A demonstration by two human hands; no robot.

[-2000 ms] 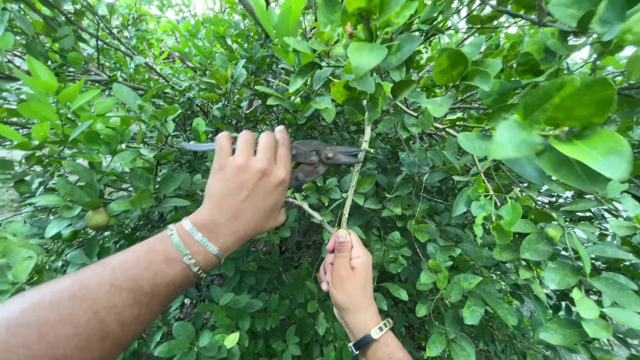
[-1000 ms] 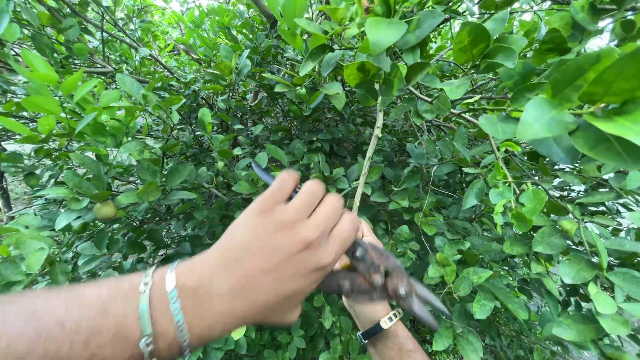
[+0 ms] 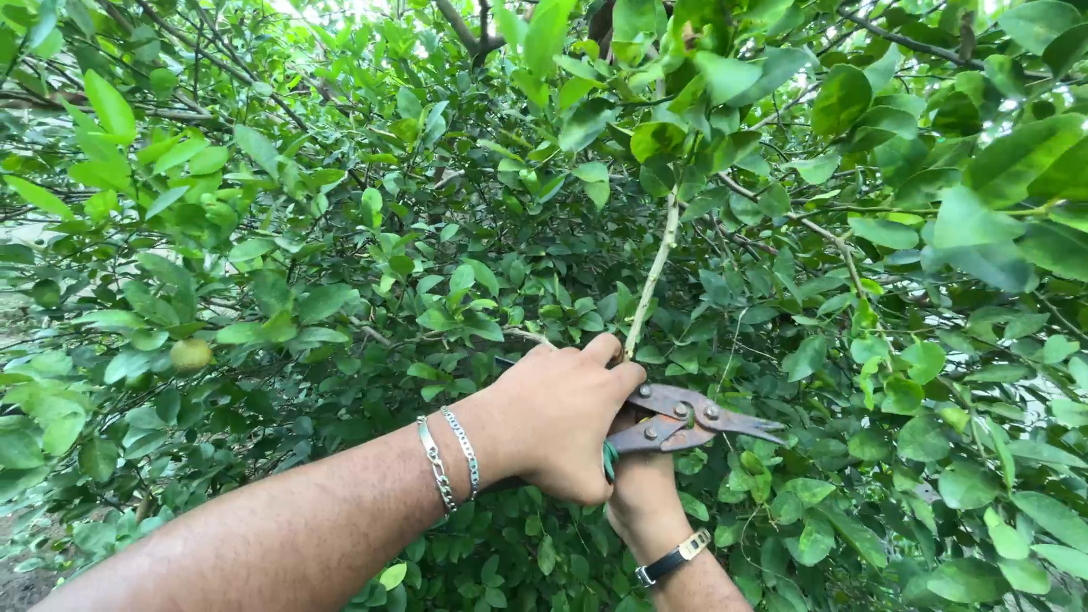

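My left hand point(image 3: 565, 416), with two silver-coloured chain bracelets at its wrist, is closed around the handles of rusty metal snips point(image 3: 684, 416). Their jaws point right and touch no branch. A pale green woody branch point(image 3: 654, 280) comes down from the leaves, and its lower end passes out of sight at my left hand's fingers. My right hand point(image 3: 639, 484) is just behind and below the snips, a black band on its wrist. Its fingers are mostly hidden, so its hold on the branch cannot be seen.
Dense leafy foliage surrounds both hands. A yellowish round fruit point(image 3: 191, 354) hangs at the left. A thin brown branch point(image 3: 837, 242) crosses the leaves at the right, and a darker branch point(image 3: 914, 47) runs across the upper right.
My left hand and the snips have moved down and right from the upper part of the branch to in front of my right hand. The snips' jaws were at the branch in the oldest frame.
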